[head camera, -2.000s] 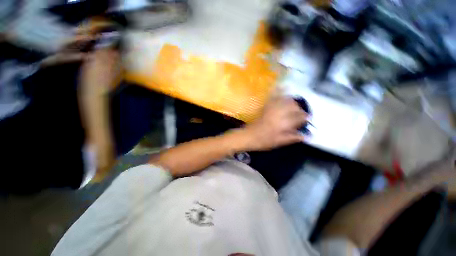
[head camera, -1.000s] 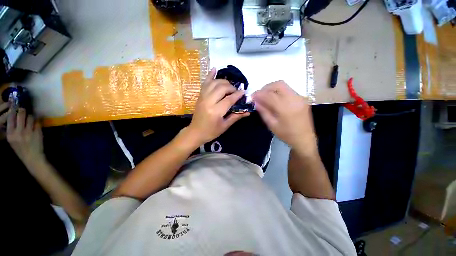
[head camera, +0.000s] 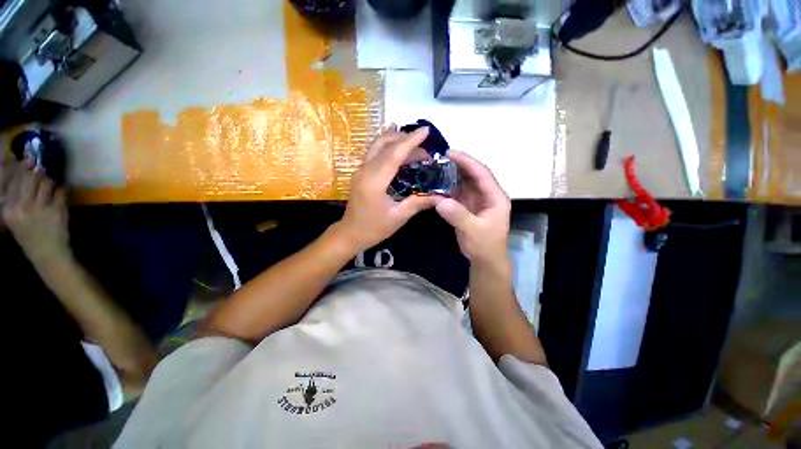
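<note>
A black rounded housing with silver and dark detail inside is held at the bench's front edge, over the near end of the white work sheet. My left hand grips it from the left, fingers over its far side and thumb at its near edge. My right hand holds its right side between thumb and fingers. A black part shows at the far side of the housing, partly hidden by my left fingers; I cannot tell if it is attached.
The screw feeder stands beyond the sheet. A hand screwdriver, a white strip and a red-handled tool are on the right. Another worker's hand holds a unit at left, near a second feeder.
My right hand has gone from above the housing to gripping its right side. The housing's silver inside now shows more. The white strip has come into view. The other worker's hand has shifted slightly.
</note>
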